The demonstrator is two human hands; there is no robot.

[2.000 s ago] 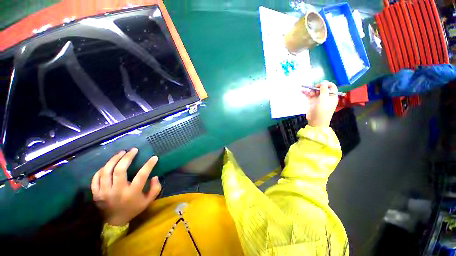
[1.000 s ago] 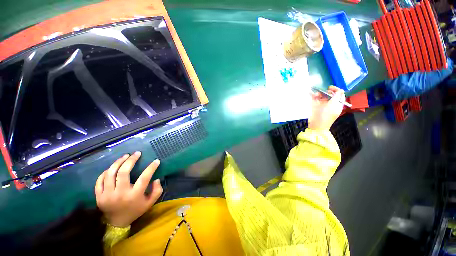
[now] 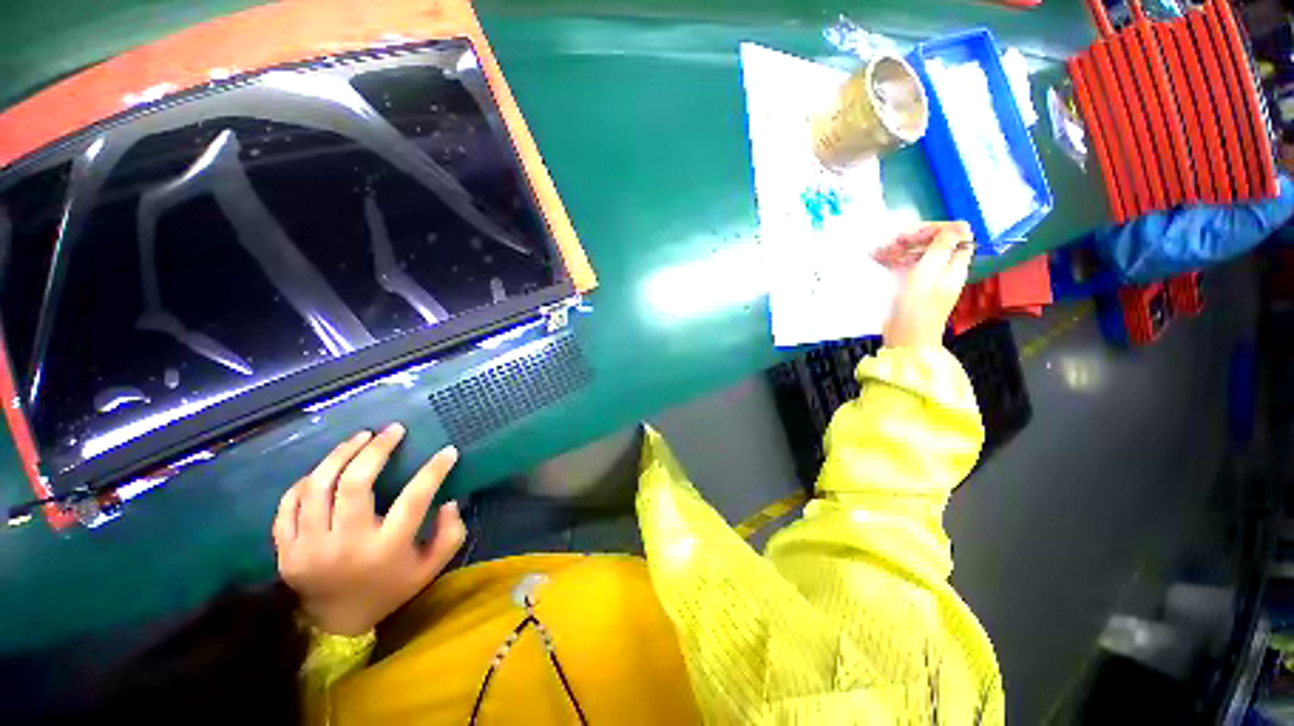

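A black glossy LCD panel (image 3: 312,213) under wrinkled clear film lies in an orange-red foam tray (image 3: 532,170). A dark bar (image 3: 284,386) runs along its near edge. A clear sheet with rows of dark dots (image 3: 511,390) lies below its near right corner. My left hand (image 3: 366,532) rests at the bench edge, fingers spread and empty. My right hand (image 3: 930,284) is over the right edge of a white paper sheet (image 3: 809,291), fingertips pinched together; the thin tool between them barely shows. Blue bits (image 3: 822,207) lie on the paper.
A tan tape roll (image 3: 856,125) stands on the paper. A blue tray (image 3: 932,78) with white contents is beside it. Orange-red foam stacks (image 3: 1171,114) are at the far right, near another person's blue sleeve (image 3: 1192,238). A black slotted crate (image 3: 1001,383) is below the bench.
My right hand has shifted slightly up and its thin tool, clear before, now barely shows. My left hand stays nearly still. The view has shifted slightly.
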